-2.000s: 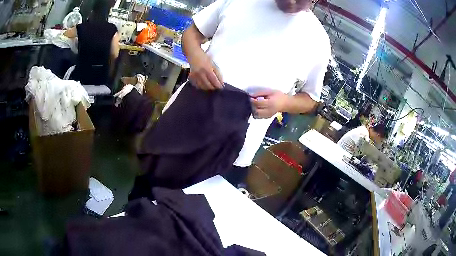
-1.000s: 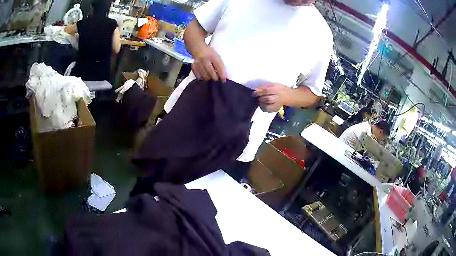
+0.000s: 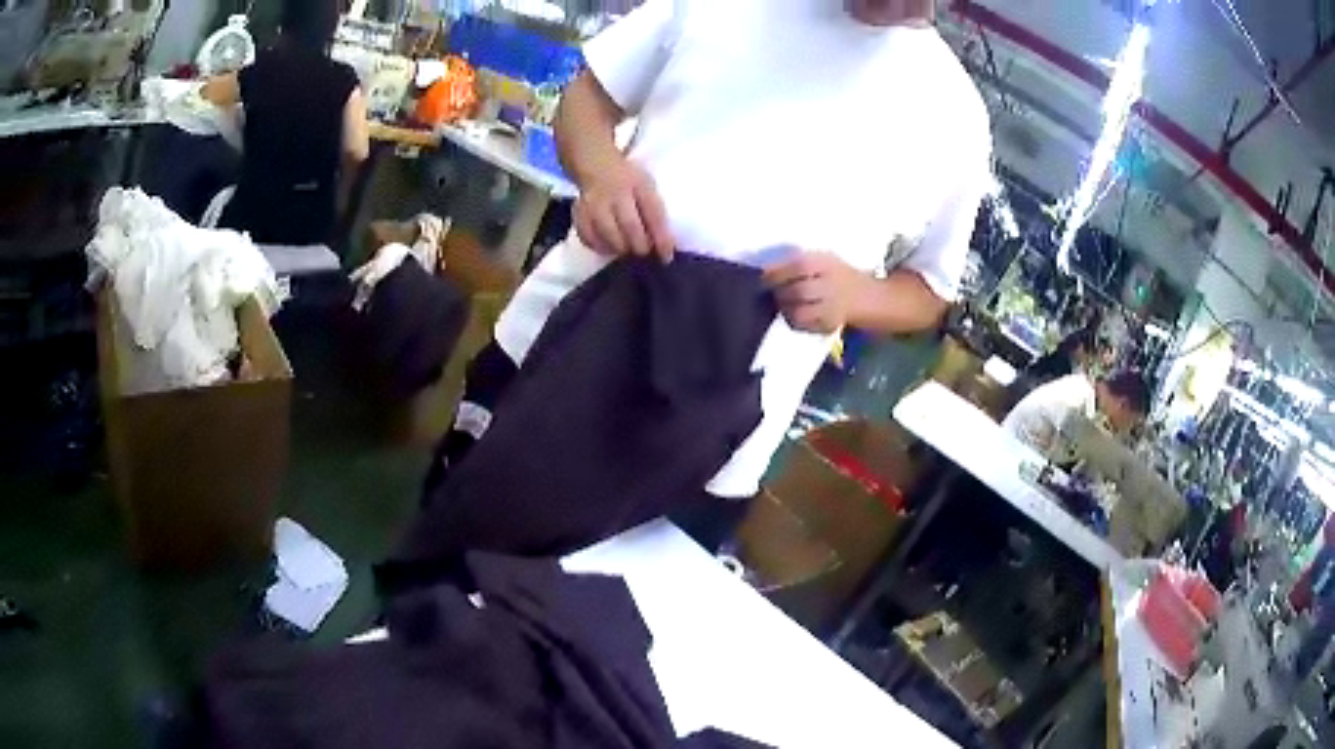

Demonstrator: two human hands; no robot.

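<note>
A dark purple-brown garment lies heaped on the near end of the white table. Another dark garment hangs from both hands of a person in a white shirt, who stands across the table and pinches its top edge. Its lower part reaches down to the table's far edge, close to the heap. Neither of my hands shows in the picture.
A tall carton heaped with white cloth stands at the left. A carton with dark cloth stands behind. A seated person in black is at the upper left. More tables, a brown carton and a red basket are at the right.
The person's hands have shifted slightly and the held garment now hangs with a folded flap near its top. A small white patch now shows at its left. The whole view has shifted a little.
</note>
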